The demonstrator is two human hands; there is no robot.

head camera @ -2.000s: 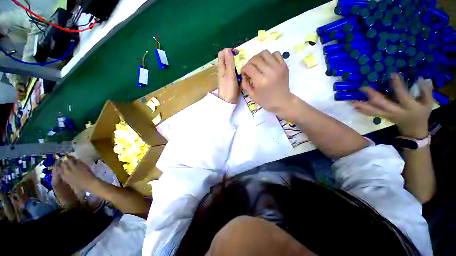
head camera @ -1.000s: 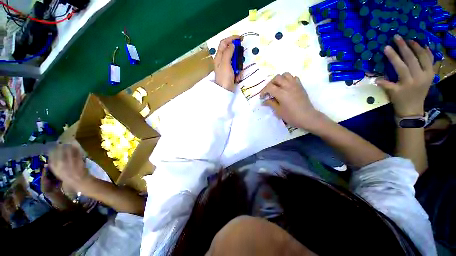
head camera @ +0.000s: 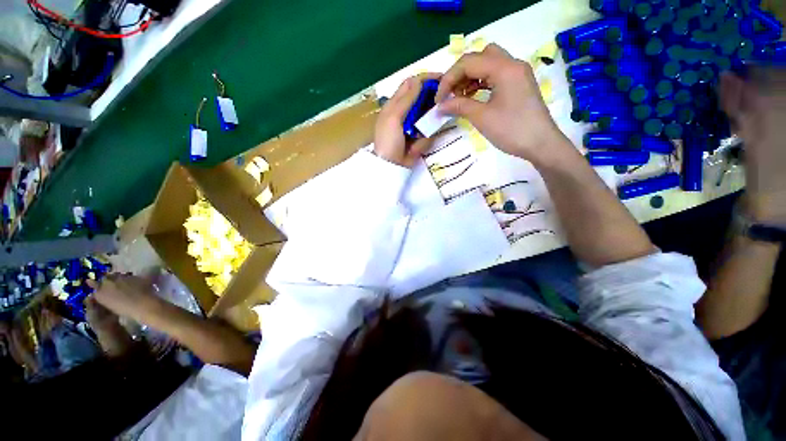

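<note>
My left hand (head camera: 396, 121) holds a blue battery cell (head camera: 421, 108) between thumb and fingers, above the pale board. My right hand (head camera: 504, 99) is at the cell's right side and pinches a small white adhesive piece (head camera: 435, 121) against or just over the cell. Thin dark and reddish wires show at my right fingertips; where they end is hidden by the fingers. Rows of lead wires (head camera: 454, 164) lie on white paper (head camera: 452, 237) below my hands.
Many blue cells (head camera: 642, 82) are heaped at the right, with another person's blurred hand (head camera: 767, 142) beside them. An open carton (head camera: 269, 254) holds yellow pieces (head camera: 211, 245) at left. Two wired cells (head camera: 198, 142) lie on the green belt (head camera: 293, 77). Another worker's hand (head camera: 121, 297) is far left.
My right hand has moved up from the lead wires to the cell, now with the white piece and wires. My left hand still holds the cell. The person at right has moved their hand.
</note>
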